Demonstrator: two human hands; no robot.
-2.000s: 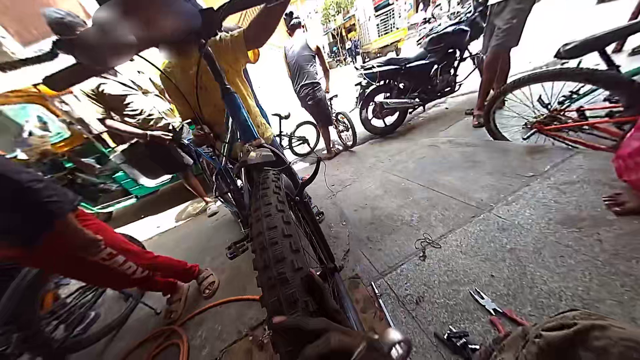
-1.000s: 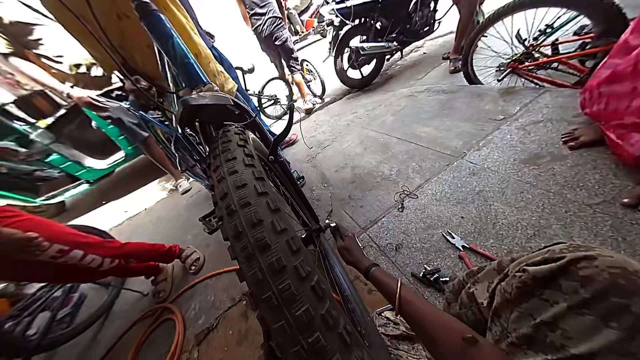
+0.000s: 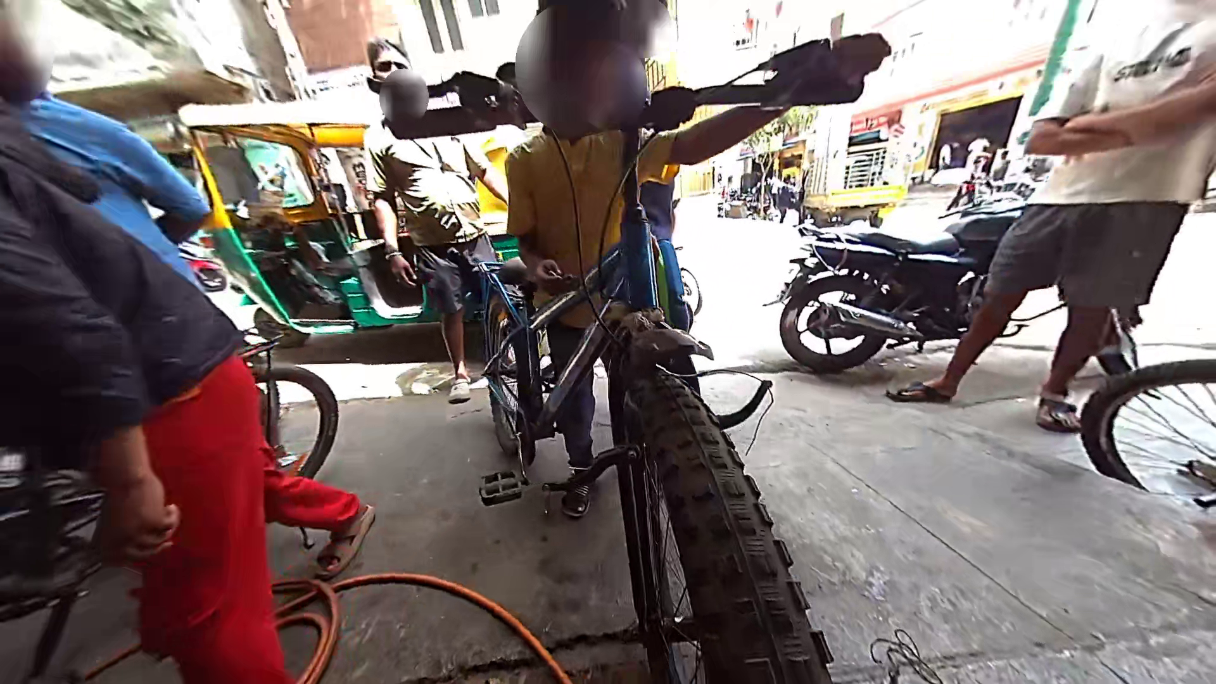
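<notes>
Neither my left hand nor my right hand shows in the head view now. A blue bicycle point(image 3: 638, 266) stands upright in front of me, its knobby front tyre point(image 3: 727, 522) running down to the lower edge. The front fork point(image 3: 632, 503) is left of the tyre. A curved black lever-like part point(image 3: 746, 407) sticks out beside the top of the tyre, with a thin cable near it. A black pedal point(image 3: 501, 487) hangs at the left. A person in a yellow shirt point(image 3: 570, 190) stands behind the bicycle, one arm stretched to the handlebar point(image 3: 760, 90).
An orange hose point(image 3: 427, 581) curls over the ground at lower left, by a person in red trousers point(image 3: 204, 503). Thin wire point(image 3: 902, 655) lies at lower right. A motorcycle point(image 3: 883, 275), a person in grey shorts point(image 3: 1073, 247) and another bicycle wheel point(image 3: 1154, 427) are at right. A green-and-yellow auto rickshaw point(image 3: 285, 218) stands behind.
The view has swung up and left. The hand that was beside the front wheel one second ago is out of sight, as are the pliers on the ground.
</notes>
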